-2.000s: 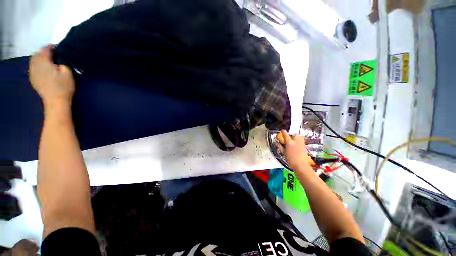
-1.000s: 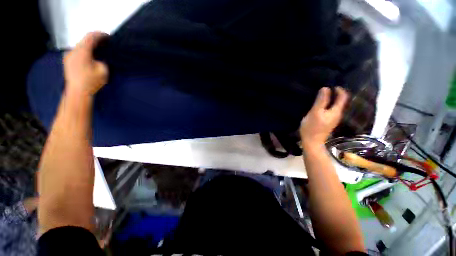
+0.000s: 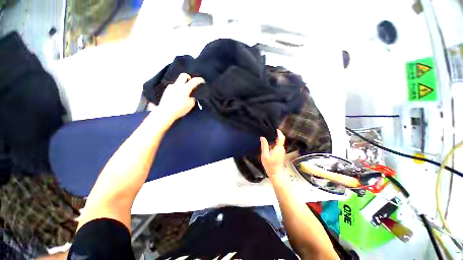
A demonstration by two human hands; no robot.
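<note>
A black garment piece [image 3: 238, 86] lies bunched on the right part of the navy padded board [image 3: 106, 147]. A brown plaid garment piece [image 3: 309, 127] shows beside and under it, at its right. My left hand [image 3: 180, 94] grips the black cloth at its left edge. My right hand [image 3: 273, 152] is at the cloth's lower right edge, fingers apart; whether it pinches the cloth is unclear. The steam iron [image 3: 330, 174] is parked at the table's right end, its pale handle free of my hands.
The white table [image 3: 203, 193] runs under the board. Black cloth [image 3: 25, 101] and a plaid pile [image 3: 35, 208] lie at the left. A green bag [image 3: 365, 218] hangs below the iron. Black cables [image 3: 386, 147] cross at the right, by a wall with green labels [image 3: 421, 79].
My right hand has let go of the iron and moved to the cloth. My left hand has moved rightward with the black cloth, which is now bunched, baring the board's left end.
</note>
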